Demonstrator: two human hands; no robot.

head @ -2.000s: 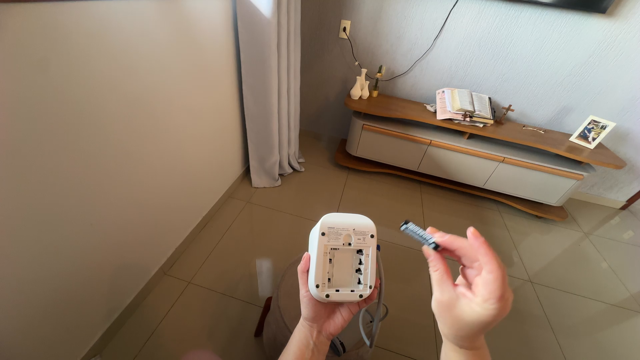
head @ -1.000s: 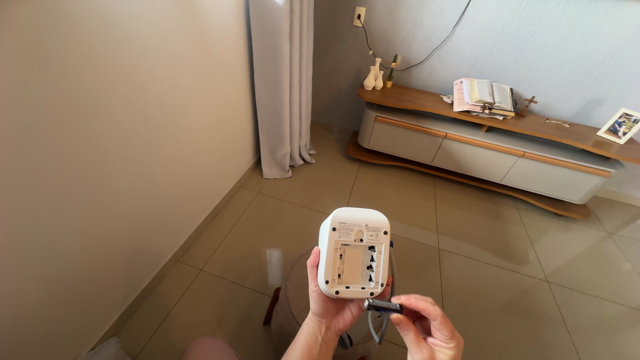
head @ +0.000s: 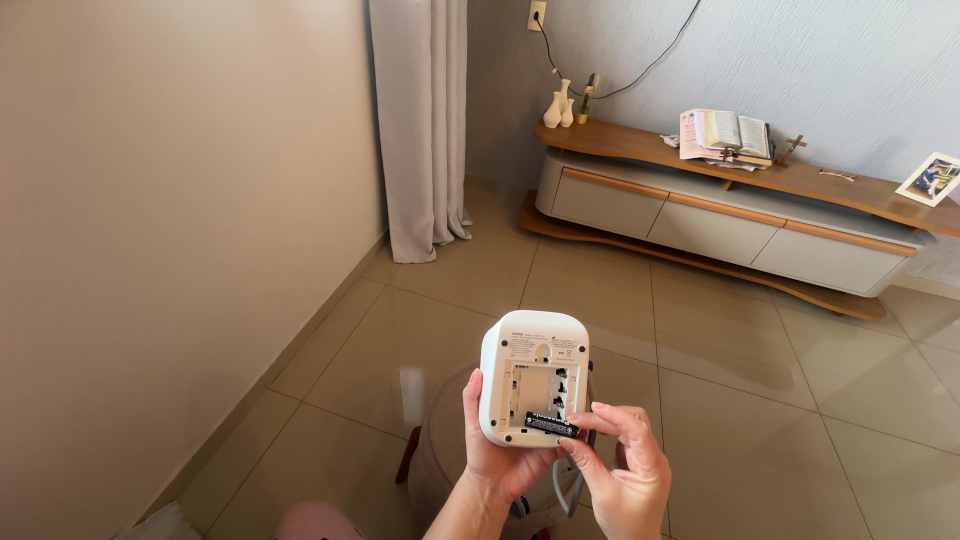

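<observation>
My left hand (head: 499,461) holds a white Omron electronic device (head: 536,330) from below, its underside facing me and its battery compartment uncovered. A black Panasonic cylindrical battery (head: 550,424) lies slightly tilted across the lower end of the compartment. The thumb and forefinger of my right hand (head: 626,457) pinch the battery at its right end. Metal contacts show along the right side of the compartment above the battery. A grey tube (head: 559,491) hangs below the device, partly hidden behind my hands.
Beneath my hands stands a round upholstered stool (head: 439,450) on the tiled floor (head: 727,442). A long wooden sideboard (head: 637,142) against the far wall bears white vases (head: 553,112), an open book (head: 739,131), a cross (head: 793,148) and a framed photo (head: 930,180). A grey curtain (head: 420,135) hangs left of it.
My right hand has brought the battery from the right of the device, past its lower edge, into the lower end of the compartment. My left hand still holds the device.
</observation>
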